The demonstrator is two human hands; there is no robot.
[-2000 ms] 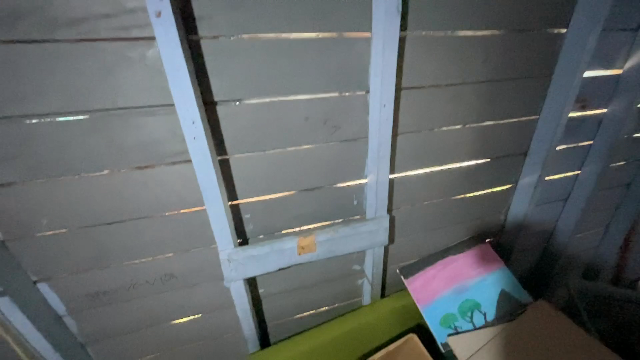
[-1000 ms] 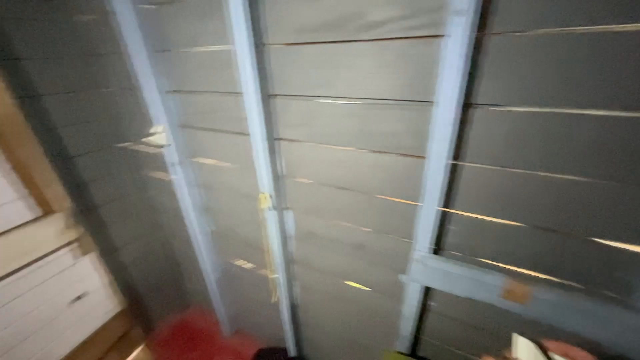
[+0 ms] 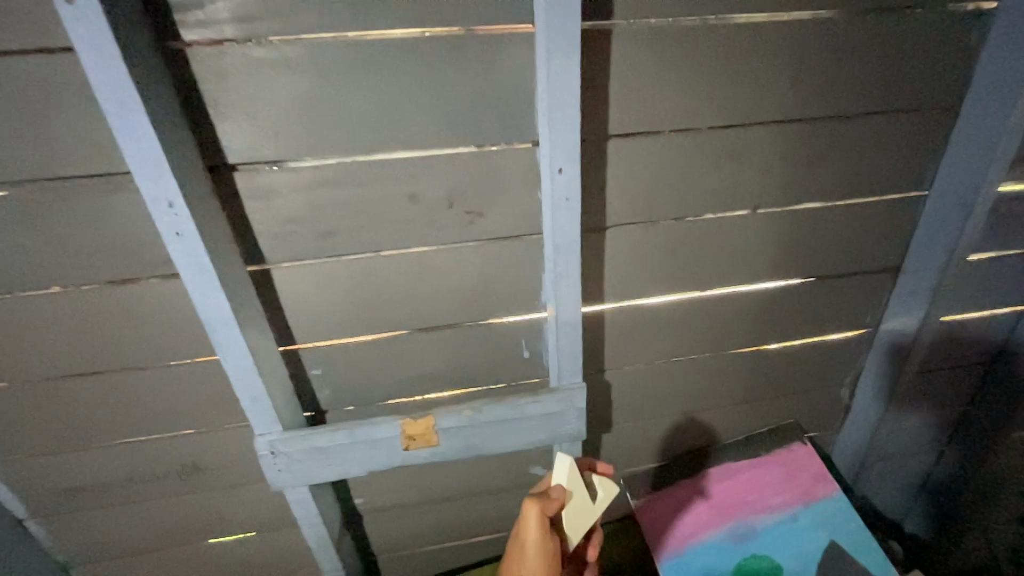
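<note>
At the lower middle, my left hand holds a small off-white, V-shaped piece, perhaps folded paper or card. The thumb lies on its near face, and fingers show behind it and at its right side. The hand appears just below the right end of a pale blue wooden crosspiece, which bears a patch of brown tape or paper. Whether the hand touches the wood cannot be told. My right hand is not in view.
Pale blue wooden studs run up a grey plank wall, with light through the gaps. At the lower right leans a painted picture in pink and blue. A dark area lies beyond it, and a green edge shows at the bottom.
My left hand with the off-white piece is now plainly visible at the lower middle; one second ago only part of it showed at the lower right. The view has swung right.
</note>
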